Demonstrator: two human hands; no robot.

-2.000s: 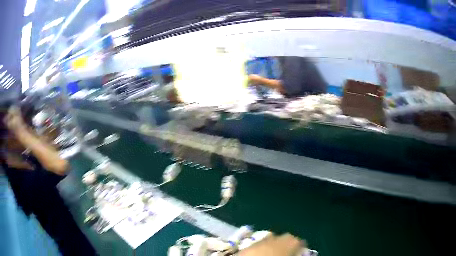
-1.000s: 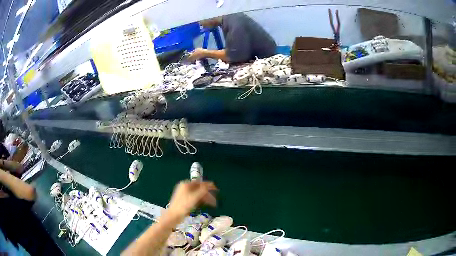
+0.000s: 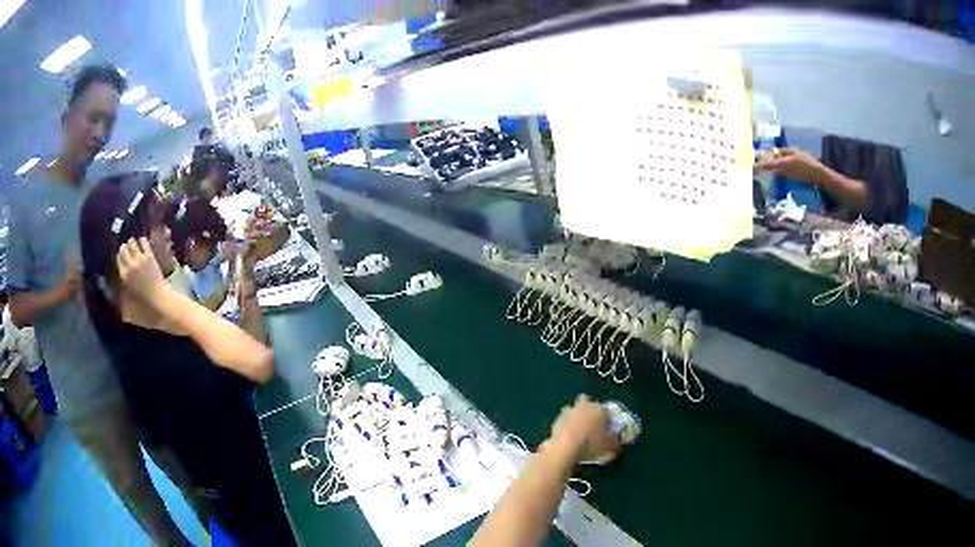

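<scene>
My left hand (image 3: 588, 430) reaches in from the bottom edge over the dark green belt. Its fingers are closed around a white corded piece (image 3: 622, 423), whose blurred end shows past the fingertips. A thin cord hangs below the hand. My right hand is not in view. A heap of white pieces with blue bands (image 3: 401, 443) and tangled cords lies on a white paper (image 3: 460, 500) left of my arm. Single corded pieces (image 3: 423, 283) lie farther up the belt.
A row of corded pieces (image 3: 609, 310) lies along the middle metal rail (image 3: 791, 383), cords hanging. A yellow printed sheet (image 3: 663, 160) hangs above. People stand at the left (image 3: 171, 374); another person's arm (image 3: 818, 176) and a brown box (image 3: 952, 248) are across the line.
The view has swung left, bringing people into sight. My left hand, blurred beside a piece a second ago, is now closed on one over the belt.
</scene>
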